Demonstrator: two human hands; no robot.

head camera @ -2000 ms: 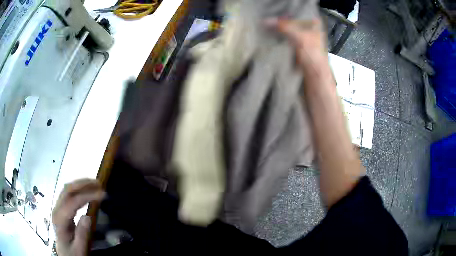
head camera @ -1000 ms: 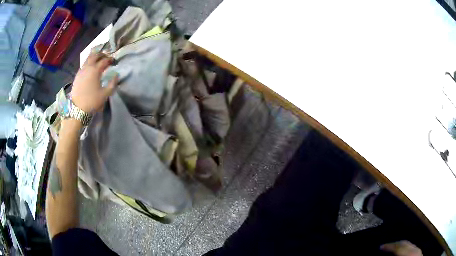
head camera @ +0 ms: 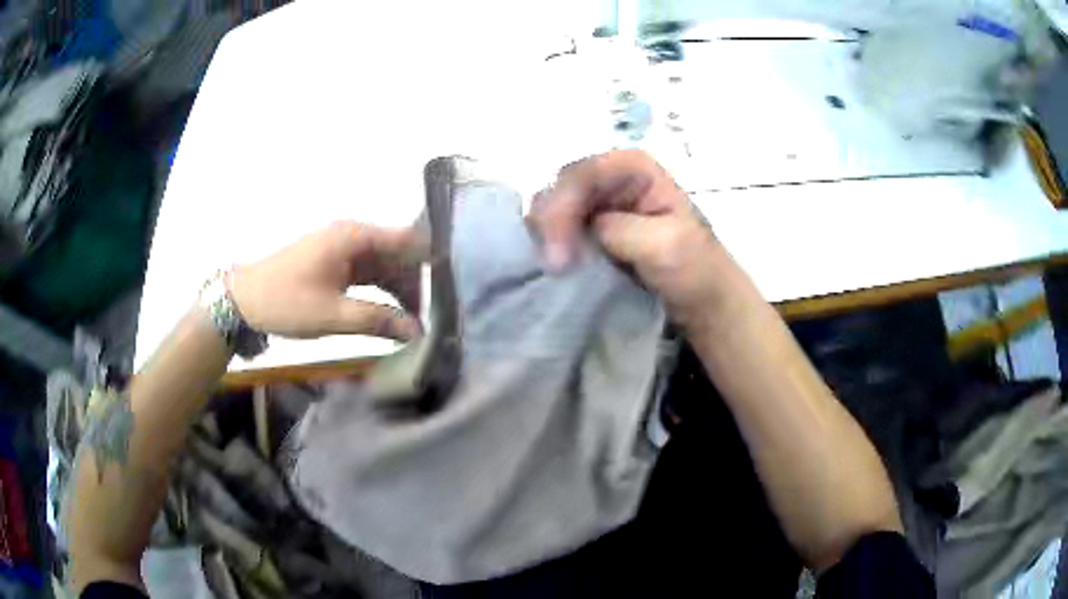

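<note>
A grey-taupe panel (head camera: 504,433) hangs over the table's front edge towards my lap, with its upper part over the white table (head camera: 293,152). A dark brown strip runs along its left side, with a small olive-beige piece (head camera: 404,372) at its lower end. My left hand (head camera: 351,281), with a watch at the wrist, is at the dark strip, fingers around the cloth's left edge. My right hand (head camera: 627,222) grips the panel's upper right edge between thumb and fingers. Both hands are slightly blurred.
The sewing machine bed (head camera: 808,105) is at the back right, its needle area (head camera: 632,111) beyond my right hand. Heaped garment pieces (head camera: 223,497) lie below the table's edge at left. More cloth (head camera: 1007,480) lies at the lower right.
The view has swung from the garment heap back to the table. A grey panel is now held in front of me, and my right hand has come up onto it.
</note>
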